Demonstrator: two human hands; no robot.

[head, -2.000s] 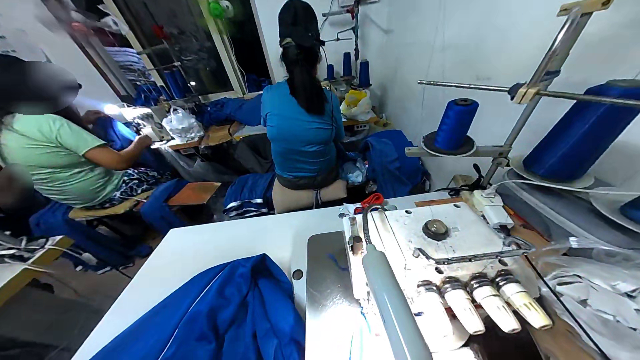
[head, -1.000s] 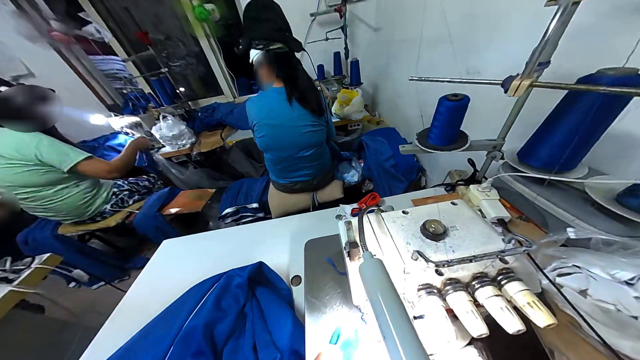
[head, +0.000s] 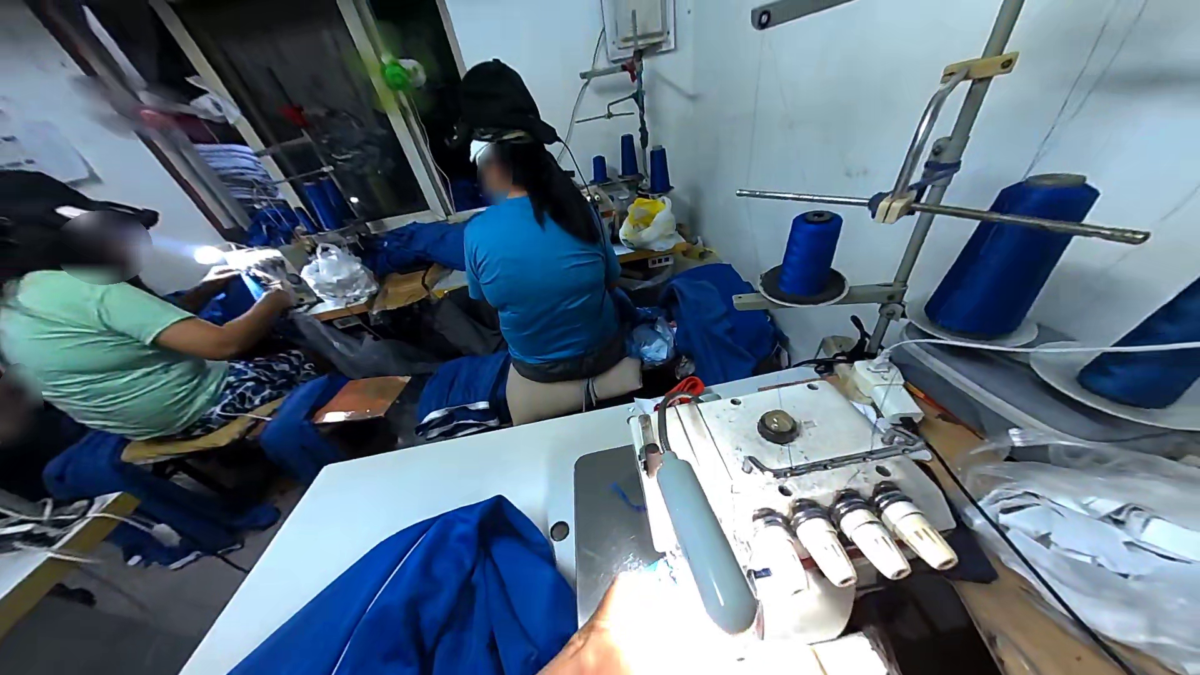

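One of my hands, which looks like my left hand (head: pixel 614 623), enters at the bottom middle, washed out by bright light; its fingers and any hold are unclear. It is below the metal plate (head: pixel 609 525) of an overlock sewing machine (head: pixel 731 422), beside the grey lamp tube (head: pixel 703 544). Blue fabric (head: pixel 450 600) with a thin white line lies on the white table directly left of the hand. Several cream tension knobs (head: pixel 872 534) line the machine's front. My right hand cannot be seen.
Blue thread cones (head: pixel 1012 253) stand on a metal thread stand (head: pixel 947 159) at right. A clear plastic bag (head: pixel 1106 534) of white pieces lies beside the machine. Beyond the white table (head: pixel 375 487), a person in a blue shirt (head: pixel 544 281) and another in green (head: pixel 103 347) sit at machines.
A hand now shows at the bottom middle, where two seconds ago none was seen. The person in blue, upright and facing away at first, has turned the head to the side.
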